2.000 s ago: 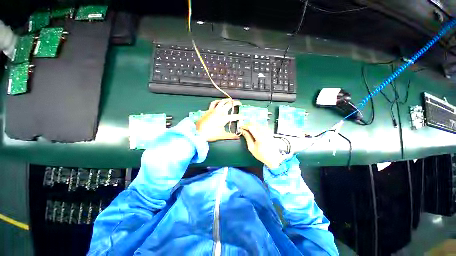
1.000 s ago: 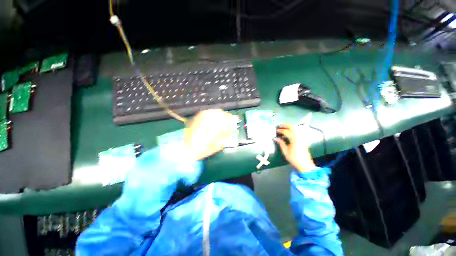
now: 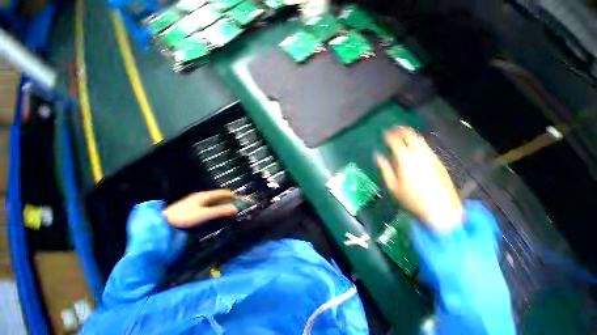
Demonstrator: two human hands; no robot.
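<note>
The view is blurred. A green circuit board (image 3: 353,188) lies on the bench's green mat, and a second board (image 3: 400,245) lies nearer, partly behind my right sleeve. My right hand (image 3: 419,173) is above the mat beside the first board, fingers apart, with nothing seen in it. My left hand (image 3: 203,208) is over the black tote (image 3: 163,171), its fingertips at the upright boards (image 3: 252,154) standing in rows. Blur hides whether it grips one. A white cross-like piece (image 3: 357,240) lies at the bench's front edge.
A dark sheet (image 3: 321,91) lies farther along the bench, with several green boards (image 3: 350,47) at its far side. More boards (image 3: 209,29) stand in close rows beyond. A blurred keyboard (image 3: 481,176) is at the right. Blue racking (image 3: 62,183) and yellow floor lines (image 3: 134,78) are at the left.
The view has swung left towards the tote. My left hand has moved off the bench boards to the tote. My right hand has moved to the boards on the mat.
</note>
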